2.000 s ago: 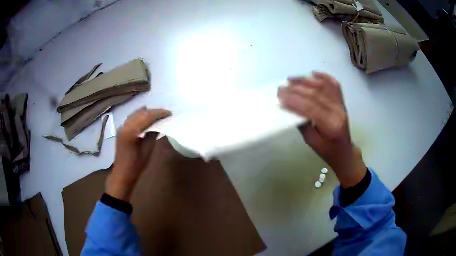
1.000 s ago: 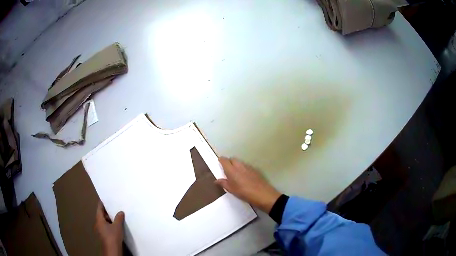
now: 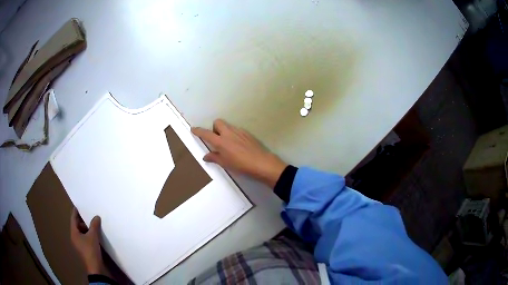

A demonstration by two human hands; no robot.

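Note:
The white marking template (image 3: 111,161) lies flat on a brown cut panel (image 3: 47,206), with its curved notch at the top. Brown cloth shows through its angular cut-out and beyond its left edge. My left hand (image 3: 88,242) is at the template's lower left edge, thumb on the card, fingers at its side. My right hand (image 3: 239,150) rests at the template's right edge, fingers spread, fingertips on the card's edge. No chalk is visible in either hand. Several small white chalk pieces (image 3: 307,103) lie in a short row on the table to the right.
A tan-brown bundle (image 3: 47,69) lies at the upper left on the white table (image 3: 223,50). A fabric tie strip (image 3: 45,125) and a small white tag (image 3: 53,104) lie beside it. Dark brown panels (image 3: 19,256) are at the lower left. A box (image 3: 487,161) stands beyond the table at right.
The template, earlier lifted between both hands, now lies on the brown cloth. Since a second ago the whole view has shifted, and my right hand has moved slightly up along the template's right edge.

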